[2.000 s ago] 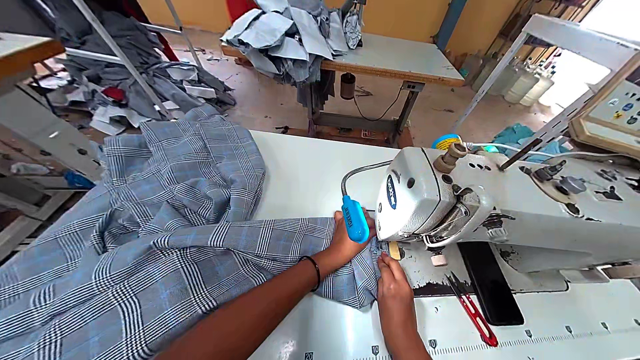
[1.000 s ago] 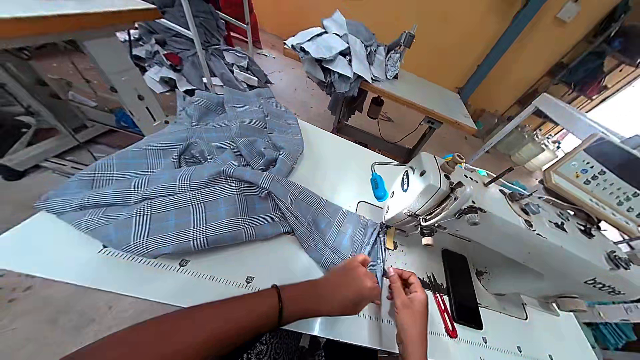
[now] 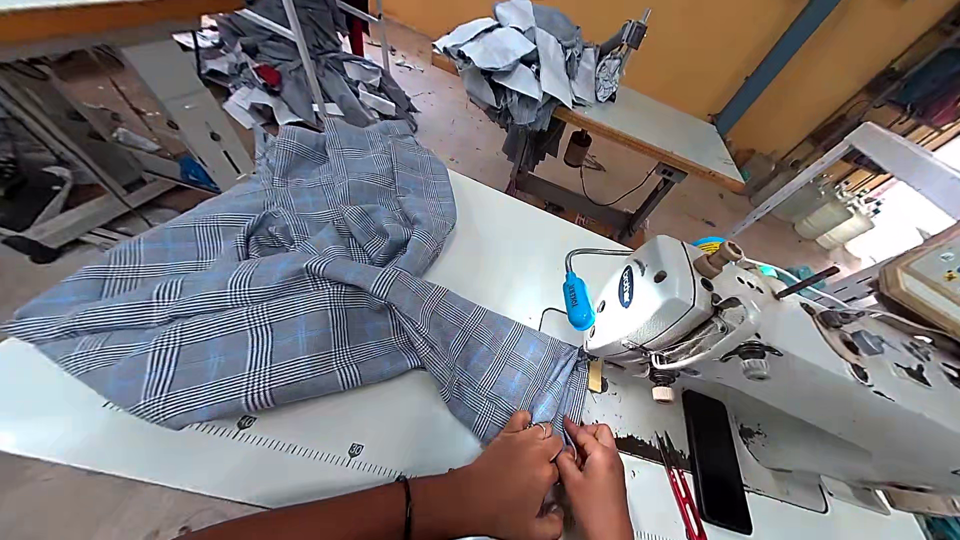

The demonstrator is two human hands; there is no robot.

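A grey plaid garment (image 3: 300,300) lies across the white sewing table (image 3: 480,240). Its narrow end reaches the needle area of a Brother sewing machine (image 3: 652,292). My left hand (image 3: 517,472), with a dark band at the wrist and a ring, grips the near edge of that narrow end. Close against it, my right hand (image 3: 596,472) pinches the same edge between thumb and forefinger. A blue lamp (image 3: 577,300) on a bent metal neck is beside the machine head. The fabric under the needle is partly hidden by the head.
Right of my hands lie red-handled thread snips or tweezers (image 3: 684,495) and a black phone (image 3: 716,457). A control panel (image 3: 930,285) stands at the right. Behind are another table (image 3: 660,127) with piled grey pieces (image 3: 525,60), and more cloth (image 3: 300,67) near a metal frame.
My left hand has left the cloth beside the needle and is now at the fabric's near edge, against my right hand. The view has shifted, showing more of the table's left side.
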